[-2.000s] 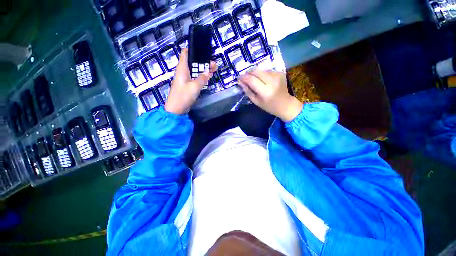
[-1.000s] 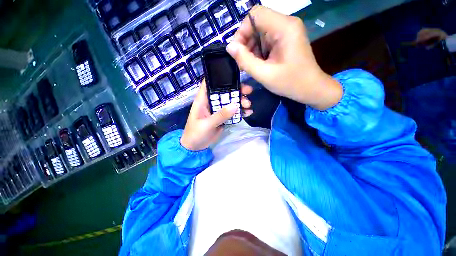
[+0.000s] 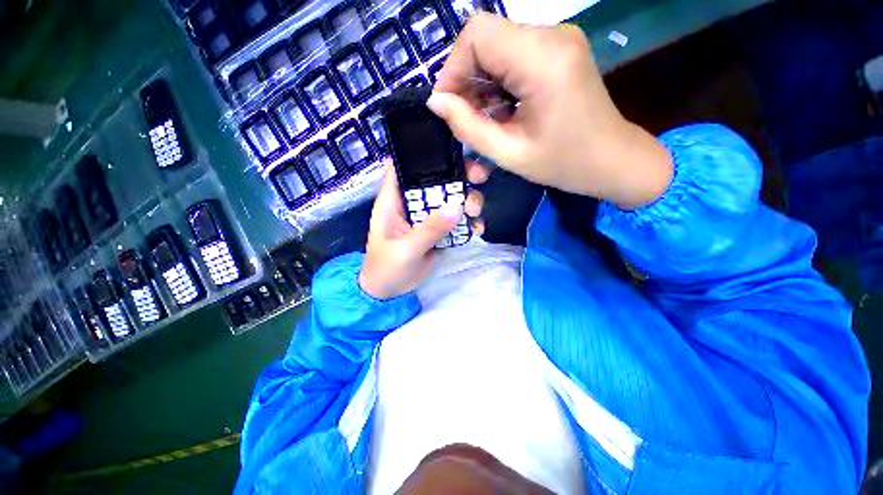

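Note:
A black phone (image 3: 426,155) with a white key block and a dark screen is held upright above the lap. My left hand (image 3: 402,242) grips its lower part, with the thumb on the keys and fingers at its right edge. My right hand (image 3: 542,106) is at the phone's top right corner, thumb and index finger pinched together there. A thin dark tool seems to lie in my right hand, but it is mostly hidden. The window tray (image 3: 295,215) lies just behind, with rows of black frames with pale centres.
At left, clear phone trays (image 3: 205,184) hold several phones with white keys, and another tray (image 3: 281,302) lies partly under them. A small white scrap (image 3: 618,39) lies on the green bench. A pale sheet is at the top edge. Dark shapes fill the right side.
The phone has come from over the tray to above the lap. My right hand has moved from the tray's front edge to the phone's top; in the last second its fingertips shifted slightly left and down.

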